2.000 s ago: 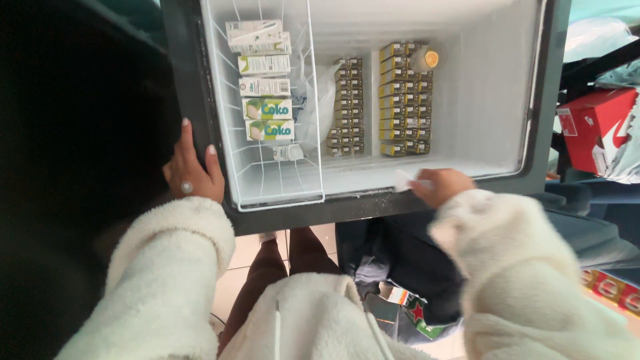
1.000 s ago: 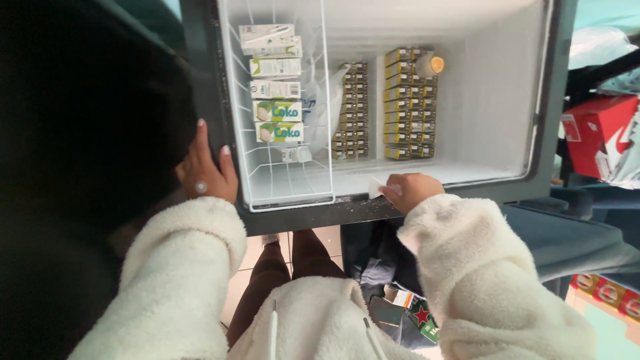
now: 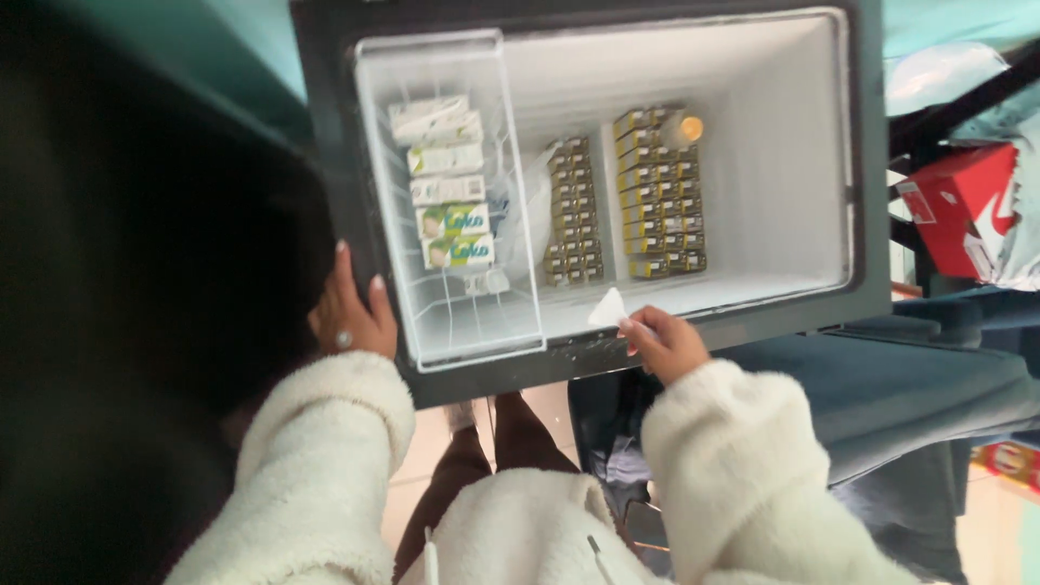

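My right hand (image 3: pixel 665 341) grips the handle of a small white plastic scraper (image 3: pixel 609 310) at the near rim of a chest freezer (image 3: pixel 731 323). Bits of frost lie on the dark rim beside the scraper. At the freezer's left near corner rests my left hand (image 3: pixel 355 317), with a ring on one finger and its fingers apart, holding nothing. A white wire basket (image 3: pixel 540 325) hangs in the freezer's left end, with white and green cartons (image 3: pixel 457 219) inside. On the freezer floor stand rows of small yellow and dark boxes (image 3: pixel 662 195).
A bottle with an orange cap (image 3: pixel 691 128) lies by the boxes. A clear plastic bag (image 3: pixel 532 207) is beside the basket. Right of the freezer are a red shoebox (image 3: pixel 959 207) and a chair-like grey padded surface (image 3: pixel 886 406). Tiled floor (image 3: pixel 414 496) shows below.
My right hand has moved left along the near rim with the scraper since the earliest frame. My left hand remains at the left corner.
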